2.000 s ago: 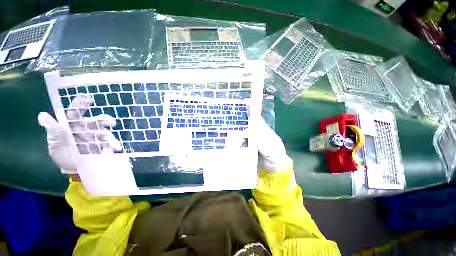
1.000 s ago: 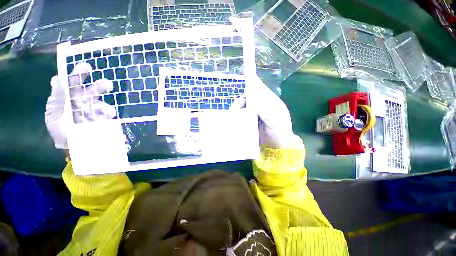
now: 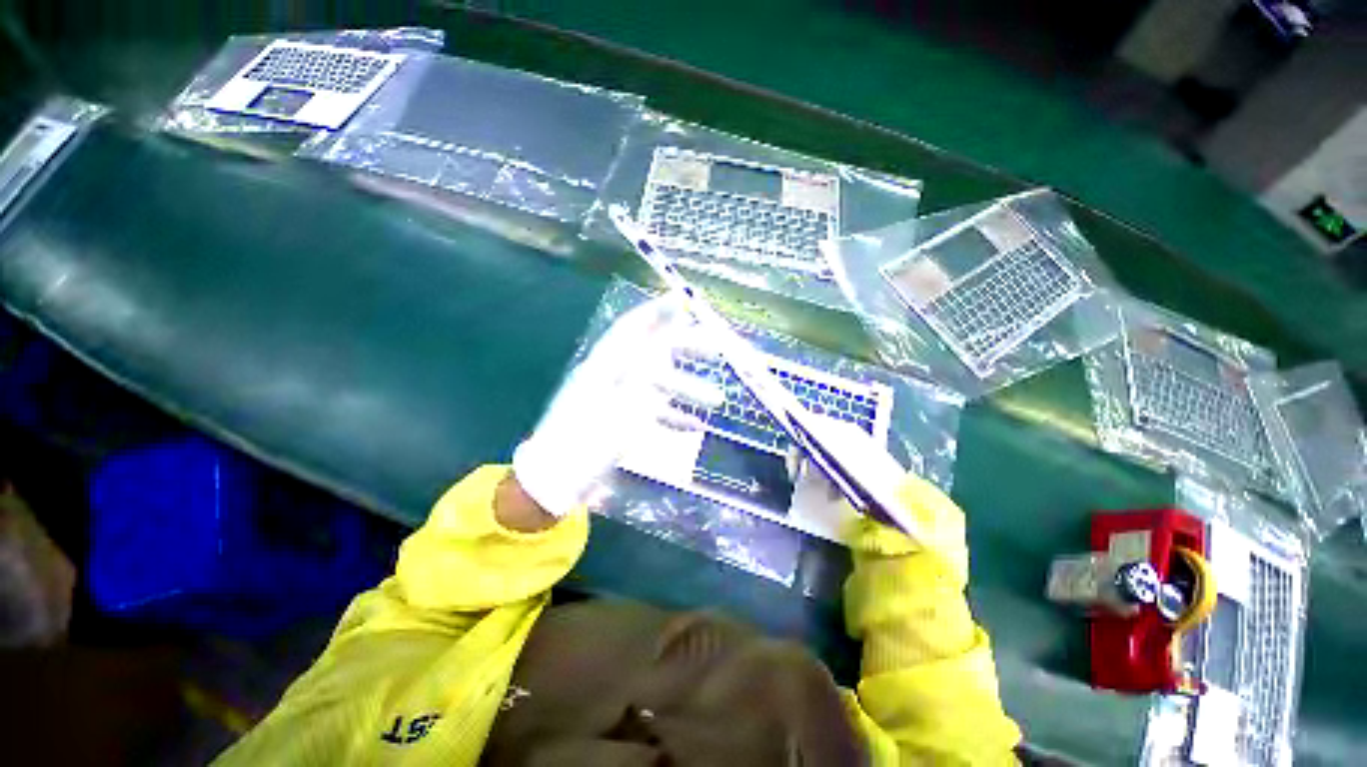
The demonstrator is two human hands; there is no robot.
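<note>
A thin palmrest panel (image 3: pixel 762 381) is seen nearly edge-on, slanting from upper left to lower right. My left hand (image 3: pixel 618 393), in a white glove, is at its left side, fingers spread near its face; whether the fingers touch it is unclear. My right hand (image 3: pixel 882 487), gloved and partly hidden, holds the panel's lower right end. Below it, a silver palmrest with keys (image 3: pixel 685 457) lies on a clear plastic bag (image 3: pixel 717 543) on the green bench.
Bagged palmrests (image 3: pixel 744 214) lie along the bench's far side (image 3: pixel 323 285). A red tape dispenser (image 3: pixel 1135 644) with a yellow tape roll (image 3: pixel 1195 587) stands at the right, beside another bagged palmrest (image 3: pixel 1268 644). A blue bin (image 3: pixel 156 525) is below the bench at the left.
The held panel has turned from facing me to nearly edge-on, uncovering the palmrest beneath. My left hand has moved toward the panel's middle. The whole view has tilted and shifted.
</note>
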